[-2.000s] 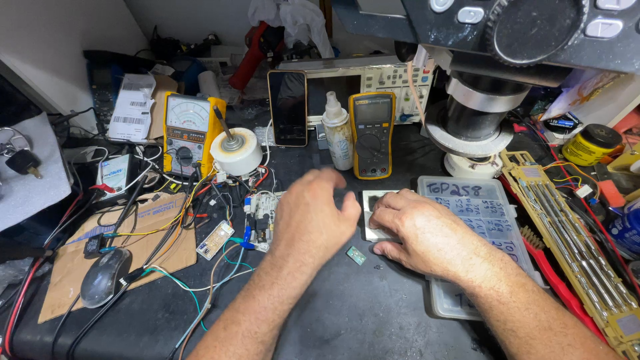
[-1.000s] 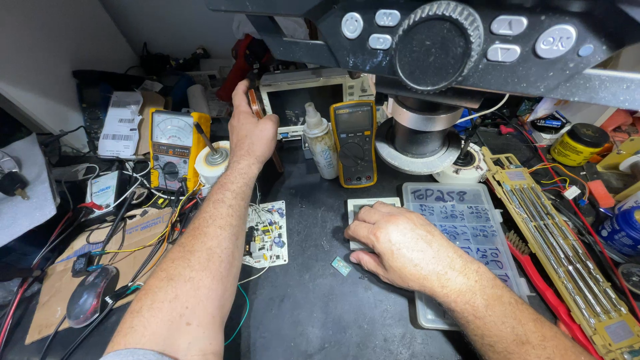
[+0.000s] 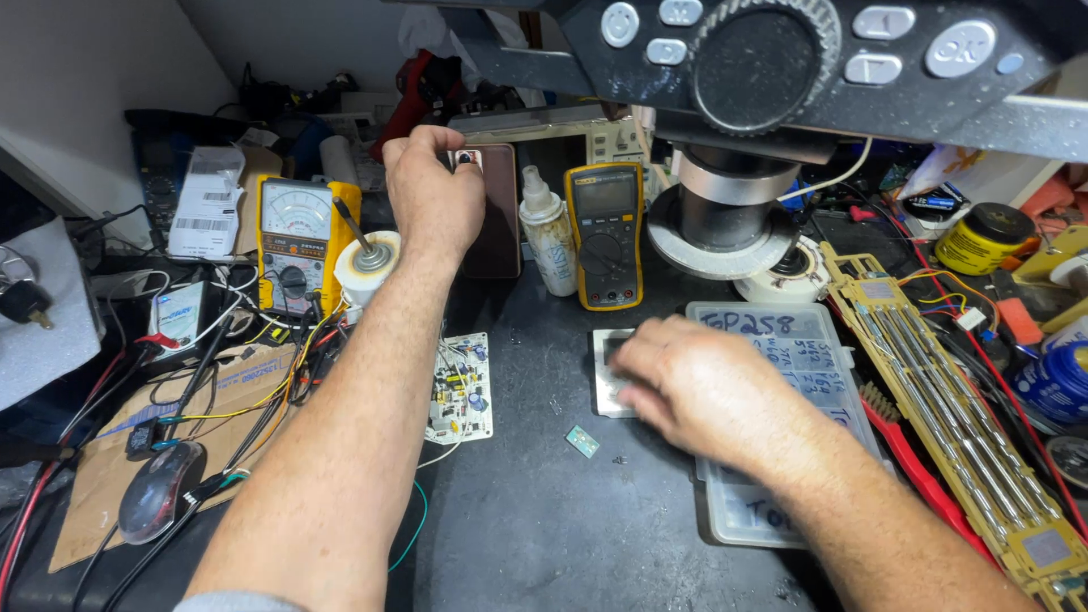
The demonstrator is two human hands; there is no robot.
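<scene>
My left hand (image 3: 435,191) reaches to the back of the bench, its fingers on the upper left edge of an upright smartphone (image 3: 497,234). My right hand (image 3: 701,382), blurred, lies over a small silver metal plate (image 3: 605,399); whether its fingers hold anything is hidden. A small green circuit board (image 3: 582,441) rests left of that hand, with a tiny black component (image 3: 620,460) near it. Partly behind my left forearm lies a populated white circuit board (image 3: 463,387). A spray bottle (image 3: 550,246) and a yellow Fluke multimeter (image 3: 605,238) stand right of the phone.
A microscope head (image 3: 731,183) overhangs the bench. Right are a plastic component box (image 3: 765,319), a red-handled brush (image 3: 922,480) and a yellow tray of metal bits (image 3: 943,399). Left are an analog multimeter (image 3: 296,246), a white round container (image 3: 365,270), tangled wires and a computer mouse (image 3: 161,493).
My left hand has moved from the middle of the bench up to the smartphone, which showed its dark screen two seconds ago and now shows a camera lens. My right hand remains by the metal plate.
</scene>
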